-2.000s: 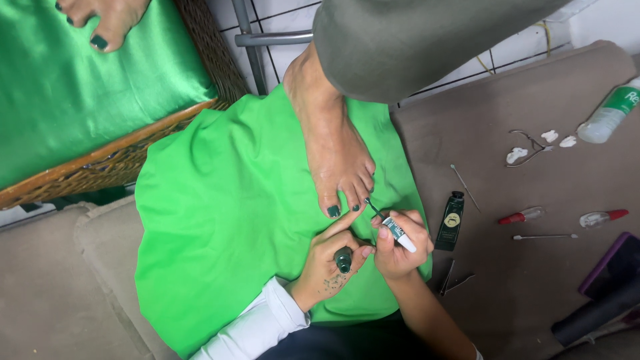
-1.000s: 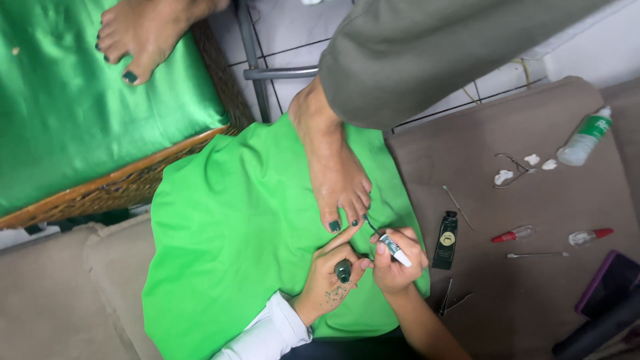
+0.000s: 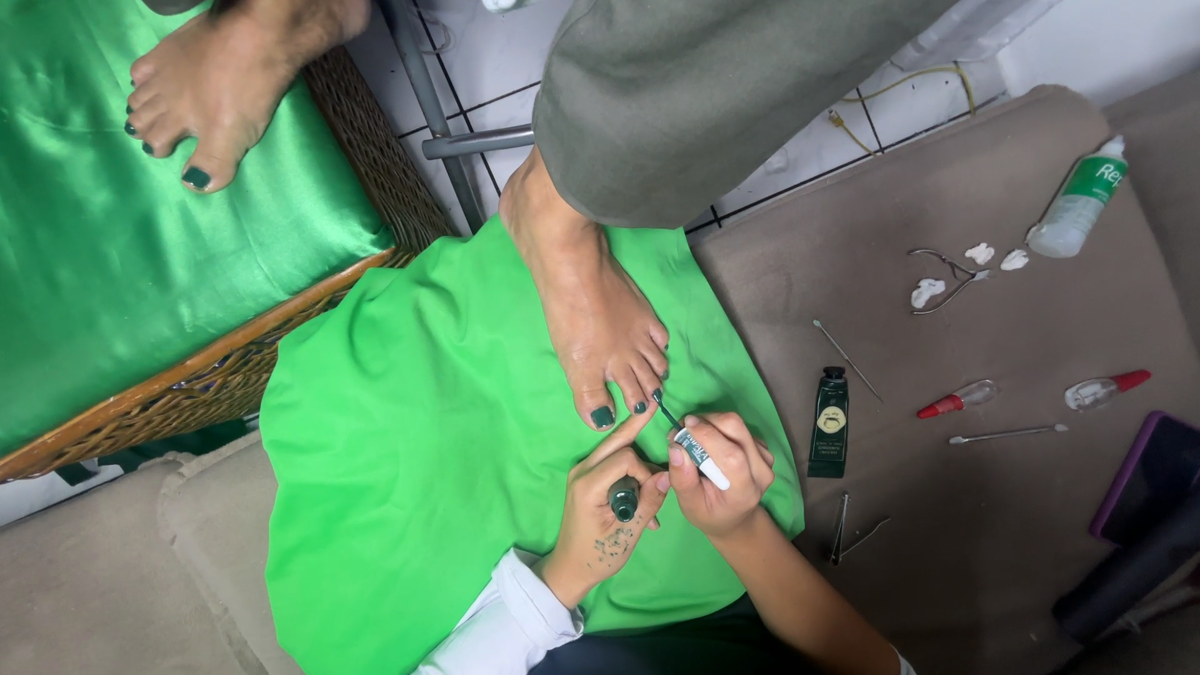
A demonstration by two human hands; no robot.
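A person's bare foot [image 3: 605, 328] rests on a bright green cloth [image 3: 403, 450], with dark green polish on several toenails. My right hand [image 3: 727, 469] grips the white cap of a nail polish brush [image 3: 701, 457], whose bristle end touches a small toe. My left hand [image 3: 600, 525] holds the open dark green nail polish bottle [image 3: 623, 499], and its extended index finger touches the toes. Green polish smears mark the back of this hand. The person's other foot [image 3: 211, 89], its visible nails also dark green, lies on a shiny green cushion [image 3: 281, 225] at the upper left.
On the brown sofa seat [image 3: 750, 291] at right lie a dark green tube [image 3: 830, 422], cuticle nippers [image 3: 956, 277], cotton pieces [image 3: 928, 292], a metal pusher [image 3: 1008, 435], tweezers [image 3: 839, 530], two red-tipped clear containers [image 3: 961, 398], a green-labelled bottle [image 3: 1078, 202] and a purple-edged phone [image 3: 1134, 478].
The other foot shows more fully on the cushion than two seconds ago. Both hands stay near the toes, and the brush tip has shifted slightly at the smaller toes.
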